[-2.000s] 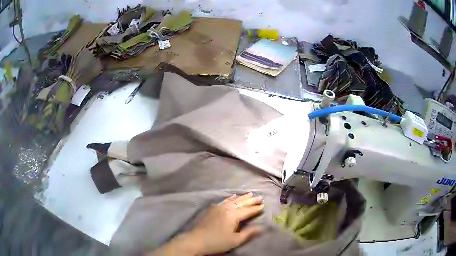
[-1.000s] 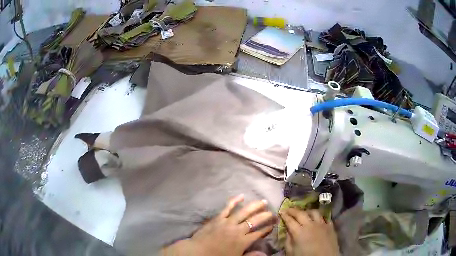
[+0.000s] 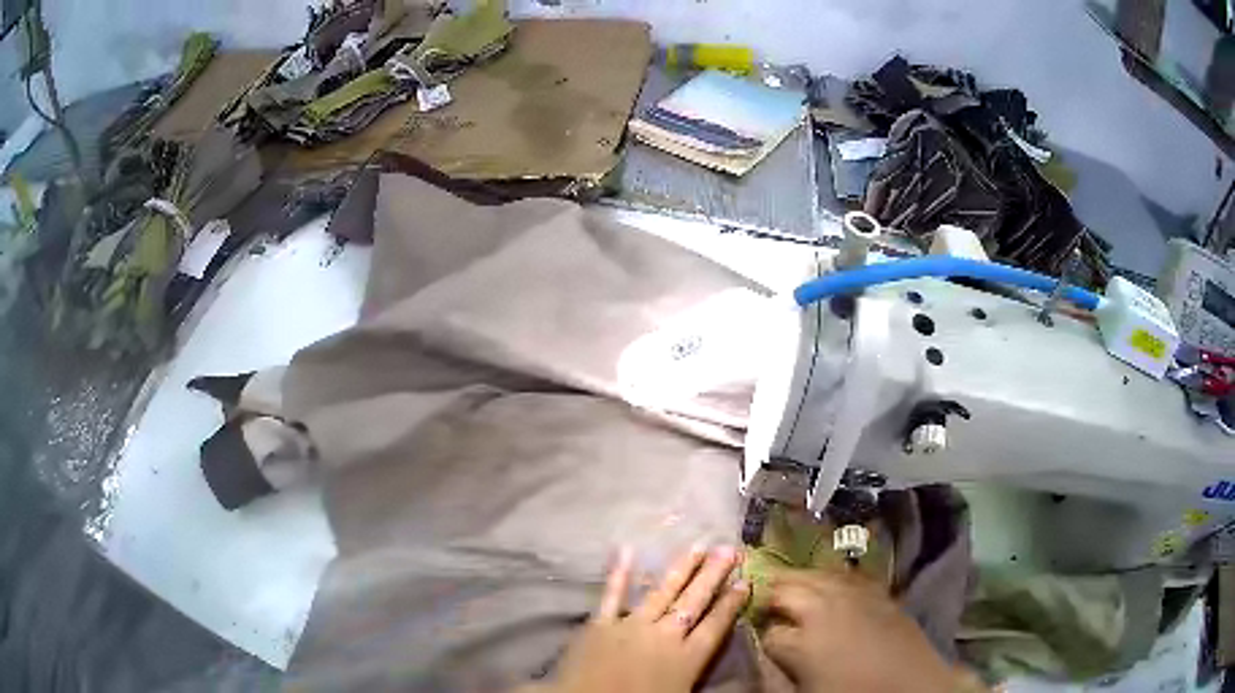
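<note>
A large taupe cloth panel (image 3: 501,474) spreads over the table left of the white sewing machine (image 3: 1029,393). An olive piece (image 3: 799,535) lies under the machine head at the needle area. My left hand (image 3: 657,630) lies flat on the taupe cloth, fingers spread, its fingertips near the olive piece's left edge. My right hand (image 3: 847,630) is just in front of the needle area, its fingertips bent down on the olive piece. The cloth under its fingers is partly hidden. The presser foot and needle are hard to make out behind the head.
Tied olive and brown bundles (image 3: 149,257) lie at the left, others on a cardboard sheet (image 3: 542,108) at the back. A notebook (image 3: 718,122) and a dark striped bundle (image 3: 948,176) lie behind the machine. A blue tube (image 3: 935,268) crosses the head. More cloth (image 3: 1056,623) hangs at the right.
My right hand has come into view and onto the olive piece. My left hand has shifted slightly right and lower since the start. The taupe cloth and its dark-tipped end have moved left.
</note>
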